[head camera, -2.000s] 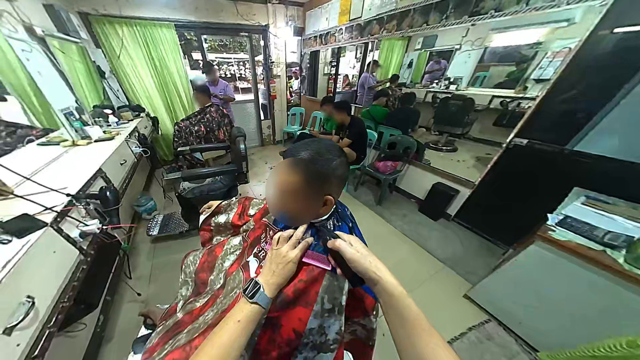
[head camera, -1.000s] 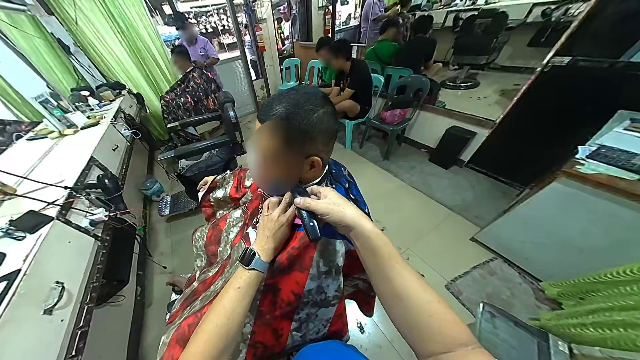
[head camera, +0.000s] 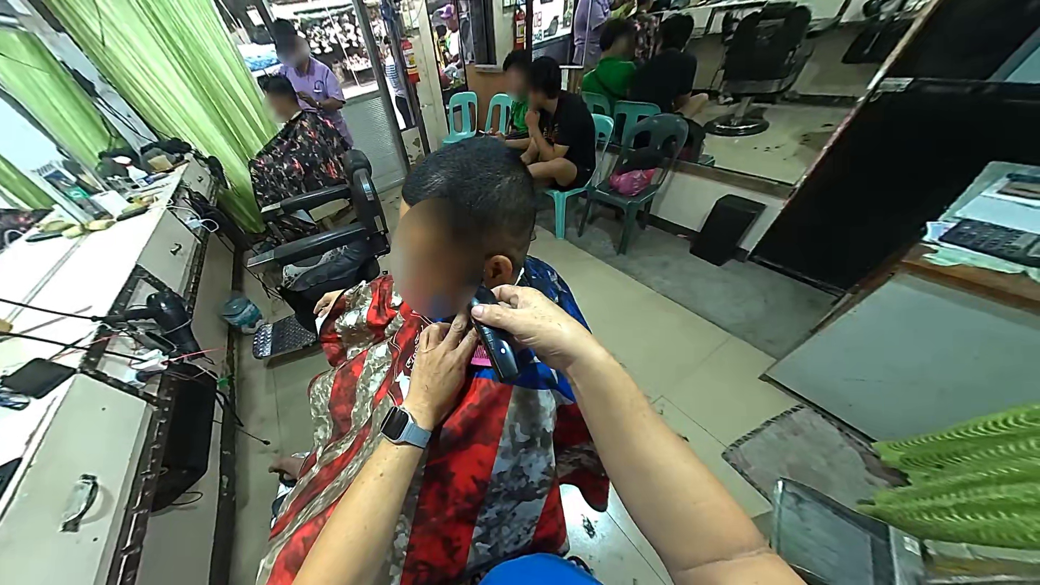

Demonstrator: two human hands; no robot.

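A seated person with short dark hair (head camera: 475, 183) wears a red, white and blue patterned barber cape (head camera: 455, 455). My right hand (head camera: 540, 325) holds a black hair clipper (head camera: 496, 345) upright beside the jaw, below the ear. My left hand (head camera: 439, 361), with a smartwatch (head camera: 405, 426) on the wrist, rests near the chin and the cape's neck. Its fingertips lie close to the clipper. A pink comb (head camera: 481, 355) shows partly between my hands; its hold is hidden, so I cannot tell whether the left hand grips it.
A counter (head camera: 49, 317) with a hair dryer (head camera: 169, 317) and loose cables runs along the left. Behind are a barber chair (head camera: 325, 219), a caped person and a person in purple. Plastic chairs (head camera: 634, 175) with seated people stand farther back. A cabinet (head camera: 918, 357) is at right.
The black clipper, hidden behind the right hand in the earliest frame, now shows plainly beside the jaw. The view has turned downward and moved closer.
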